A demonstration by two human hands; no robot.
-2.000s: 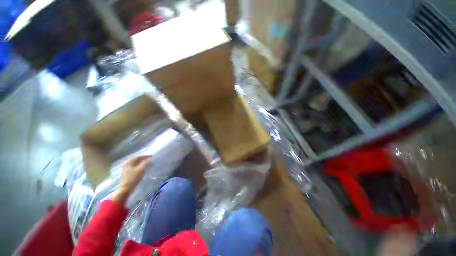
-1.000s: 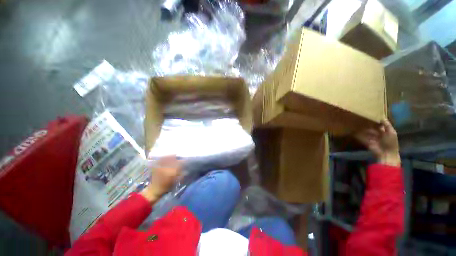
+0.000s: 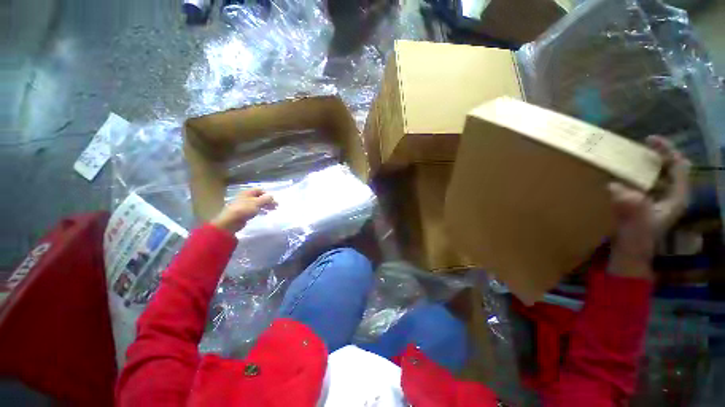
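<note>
My right hand [image 3: 648,199] grips a closed brown product carton [image 3: 533,199] by its right end, with the carton tilted in the air at the right. Print shows on its narrow side. My left hand [image 3: 248,208] rests at the left edge of a stack of flat bags [image 3: 318,205]; whether its fingers hold a bag is not clear. The stack is whitish and glossy and lies over the near part of an open carton [image 3: 195,167], in front of my knees.
Another closed carton [image 3: 457,87] sits on boxes right of the open carton. Loose plastic film [image 3: 254,60] heaps behind. A printed paper [image 3: 143,250] and a red object [image 3: 56,310] are at the left. A film-covered large carton [image 3: 620,71] stands back right.
My right hand has lifted a carton away from the boxes and tilted it. My left hand has moved up onto the bag stack's left edge. The view has shifted.
</note>
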